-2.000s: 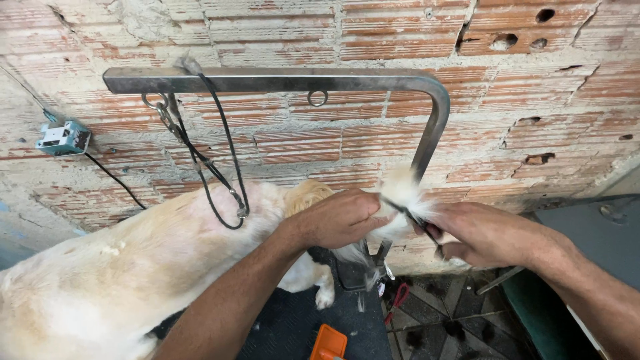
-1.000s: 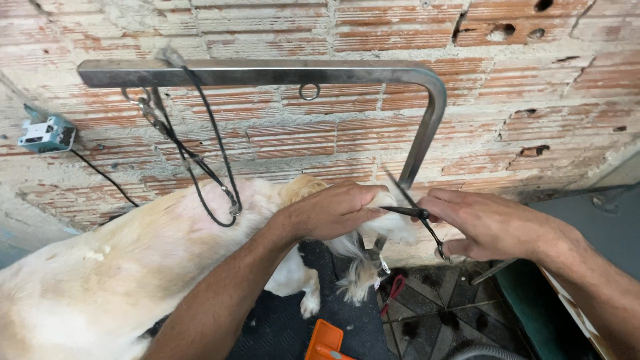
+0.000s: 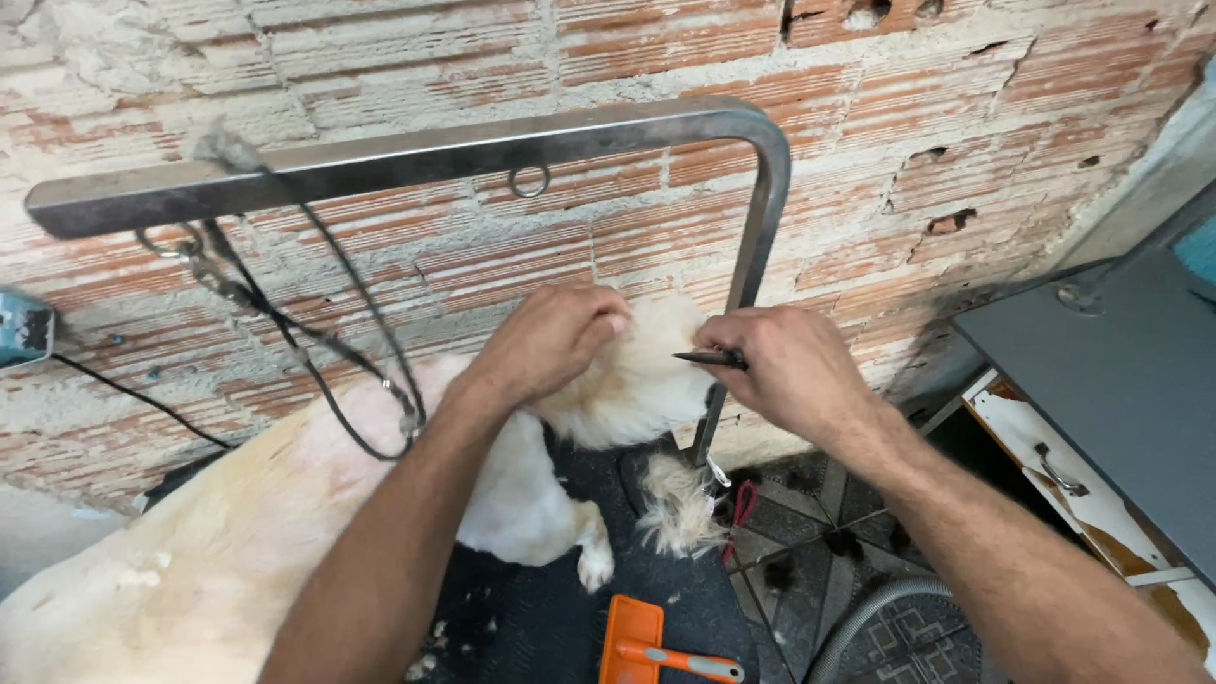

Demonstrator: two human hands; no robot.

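Note:
A cream-coated dog (image 3: pixel 285 494) stands on a black grooming table (image 3: pixel 532 617), its fluffy head (image 3: pixel 627 399) between my two hands. My left hand (image 3: pixel 556 347) rests at the top of the head, fingers bent against the fur; whether it pinches hair cannot be told. In my right hand (image 3: pixel 779 366) are dark scissors (image 3: pixel 712 358), their tips pointing left over the fur at the head's right side. A black grooming loop (image 3: pixel 332 361) hangs from the metal arm (image 3: pixel 456 142) above the dog's back. A clump of cut fur (image 3: pixel 679 503) lies below the head.
An orange slicker brush (image 3: pixel 635 636) lies at the table's front edge. The arm's upright stands right behind the head. A grey desk with a drawer (image 3: pixel 1092 361) is at the right, a grey hose (image 3: pixel 864 617) on the tiled floor, a brick wall (image 3: pixel 665 218) behind.
The scissors were spread in my right hand a second ago; now they appear closed and point left. My left hand has moved over the top of the head. The view has shifted closer.

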